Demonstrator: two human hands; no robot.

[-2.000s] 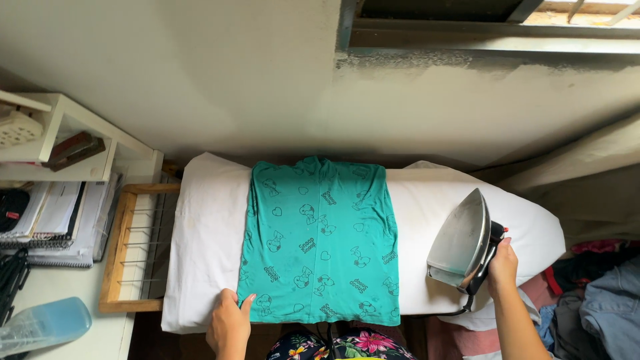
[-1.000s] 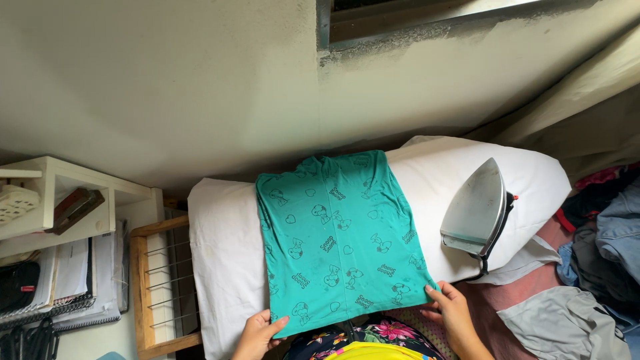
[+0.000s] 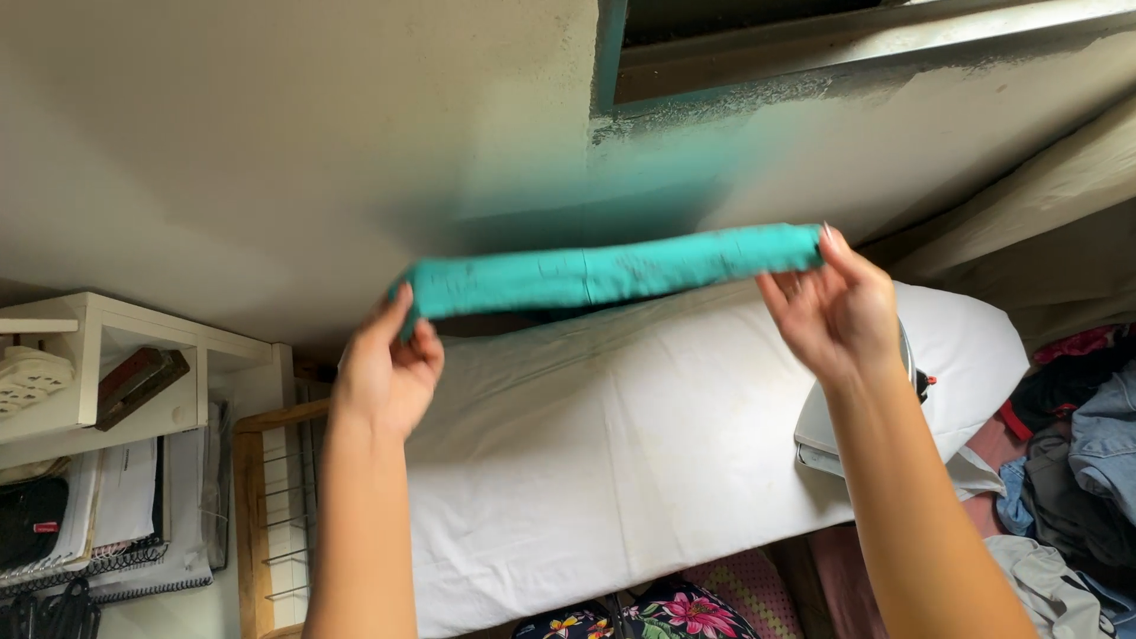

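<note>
A teal printed garment (image 3: 612, 266) is stretched between my two hands, raised above the far edge of the ironing board (image 3: 568, 461) with its white cover. My left hand (image 3: 390, 364) grips its left end, and my right hand (image 3: 839, 311) pinches its right end. The lower part of the cloth hangs out of sight or is blurred. The clothes iron (image 3: 821, 435) stands on the board at the right, partly hidden behind my right forearm.
A wooden rack with metal wires (image 3: 253, 524) stands left of the board, beside a white shelf (image 3: 146, 426) holding notebooks and a power strip (image 3: 31, 382). Heaped clothes (image 3: 1078, 453) lie at the right. A wall and window frame (image 3: 799, 67) rise beyond the board.
The teal garment lay flat on the board before and is now lifted off it in both hands. My right hand was on the iron two seconds ago and has let it go.
</note>
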